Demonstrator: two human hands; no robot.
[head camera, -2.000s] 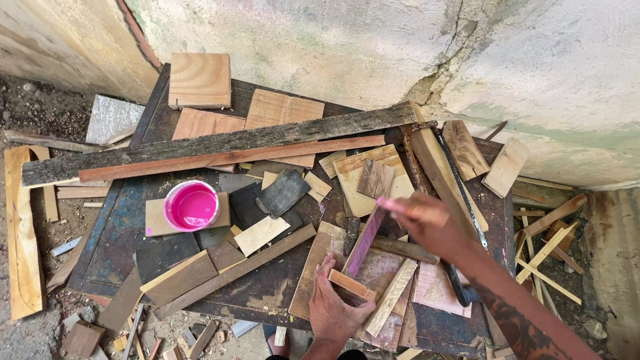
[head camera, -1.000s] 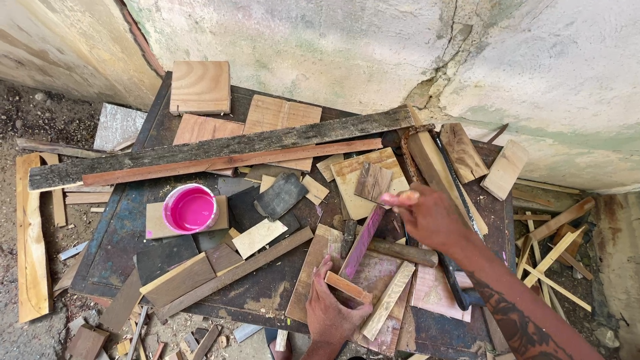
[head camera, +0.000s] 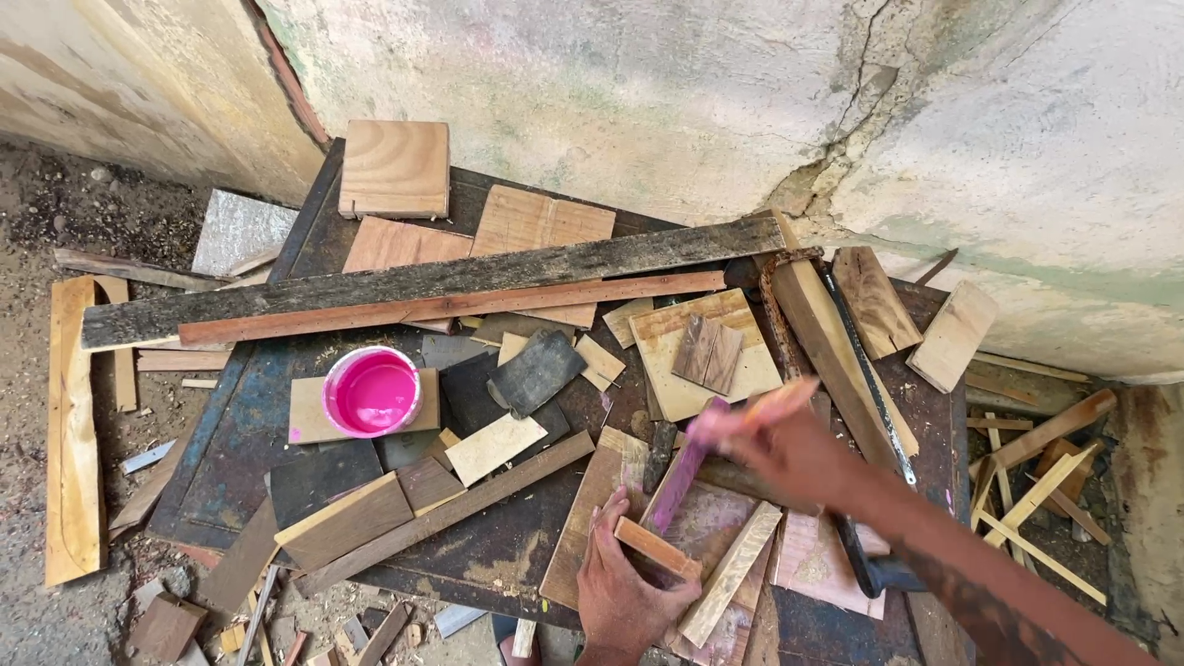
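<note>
My left hand (head camera: 629, 587) grips the near end of a wooden piece, a small block (head camera: 659, 548) set crosswise on a strip (head camera: 680, 481) whose upper face is coated purple-pink. In my right hand (head camera: 786, 449) is a paintbrush (head camera: 763, 407) with a pinkish handle, blurred, its head at the strip's far end. Under both lie pink-stained boards (head camera: 712, 518), and a bare wooden strip (head camera: 733, 573) rests beside my left hand. Left of these, a white tub of pink paint (head camera: 373, 391) stands on a flat wooden board (head camera: 310, 407).
A long weathered plank (head camera: 444, 277) crosses the dark worktable (head camera: 222, 462). A hacksaw (head camera: 865, 370) lies at the right, near a thick wooden beam (head camera: 832, 351). Sandpaper pieces (head camera: 536, 373) and offcuts lie near the tub. A cracked wall (head camera: 647, 111) stands behind the table.
My right hand with the brush has shifted slightly along the strip and is blurred now. My left hand keeps hold of the wooden piece in about the same place.
</note>
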